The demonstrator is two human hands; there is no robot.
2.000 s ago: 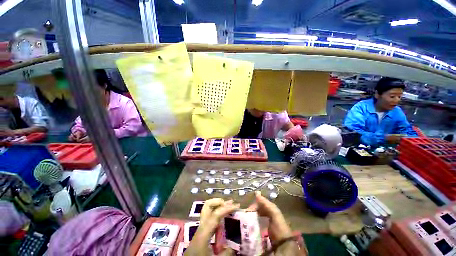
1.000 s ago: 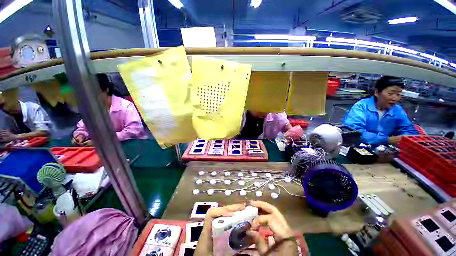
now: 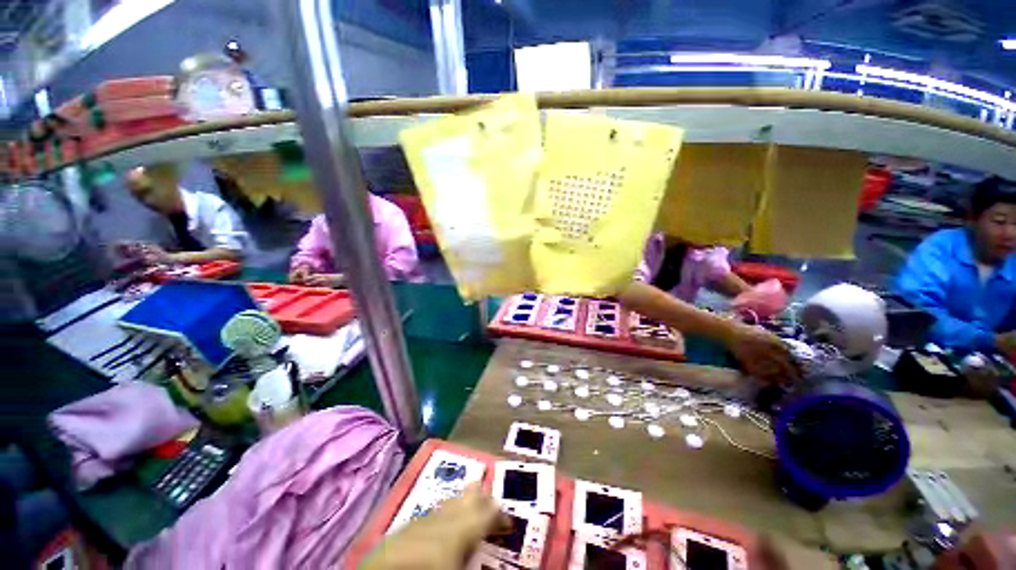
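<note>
My left hand (image 3: pixel 446 532) is blurred at the bottom, over a salmon-pink foam tray (image 3: pixel 566 492). Its fingertips are at a white-and-pink unit with a dark screen (image 3: pixel 521 534); whether they grip it cannot be told. Other units with black screens lie in the tray, one of them further right (image 3: pixel 605 509). One at the left shows a round lens-like part (image 3: pixel 449 472). A small screen unit (image 3: pixel 533 442) lies on the brown board behind the tray. A brownish blur at the bottom edge, right of the tray, may be my right hand; its state is hidden.
White wired discs (image 3: pixel 615 399) lie in rows on the brown board (image 3: pixel 501 418). A dark blue-purple basket (image 3: pixel 843 445) stands right. Another person's arm (image 3: pixel 696 323) reaches across toward the wires beside it. A pink cloth (image 3: pixel 295 484) and metal post (image 3: pixel 362 245) are left. Yellow sheets (image 3: pixel 607 200) hang ahead.
The view has turned left. The unit held between both my hands is no longer seen there; my left hand is now over the tray. Another person's arm has come in across the board.
</note>
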